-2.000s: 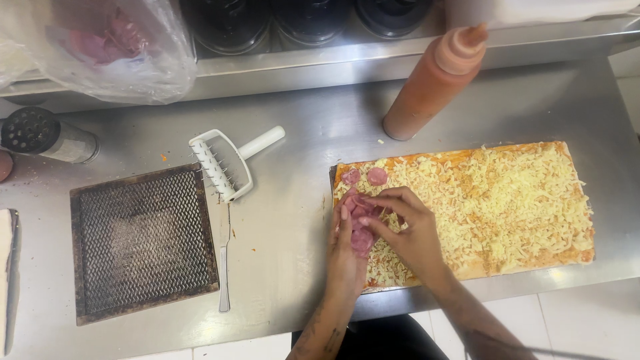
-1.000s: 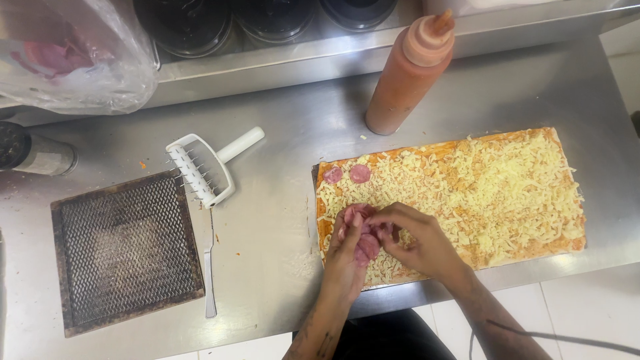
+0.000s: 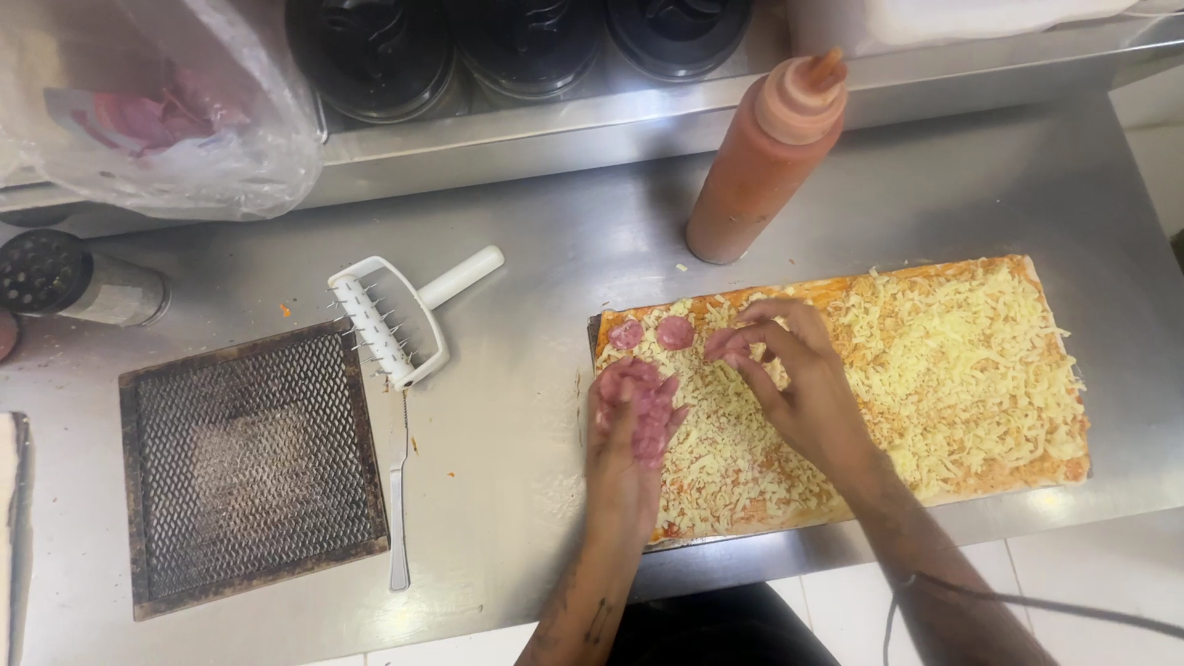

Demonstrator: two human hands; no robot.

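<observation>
My left hand point(image 3: 622, 453) holds a heap of sausage slices point(image 3: 647, 416) over the left end of a rectangular pizza point(image 3: 962, 388) covered in shredded cheese. Between the thumb and fingers of my right hand point(image 3: 795, 379) is a sausage slice point(image 3: 729, 344), low over the cheese near the pizza's back edge. Two round slices lie on the cheese to its left, one at the back left corner point(image 3: 626, 334) and another point(image 3: 675, 332) beside it. Whether the slice in my right hand touches the cheese, I cannot tell.
Behind the pizza stands a squeeze bottle of orange-red sauce point(image 3: 768, 166). Left on the steel counter point(image 3: 499, 388) are a spiked dough docker point(image 3: 398, 324), a serrated knife point(image 3: 399, 518), a mesh tray point(image 3: 254, 462) and a shaker point(image 3: 83, 277). A plastic bag point(image 3: 176, 111) and black-lidded containers point(image 3: 527, 46) sit behind.
My right hand has moved from the heap in my left hand toward the pizza's back edge, carrying a slice. The two slices on the cheese were there before.
</observation>
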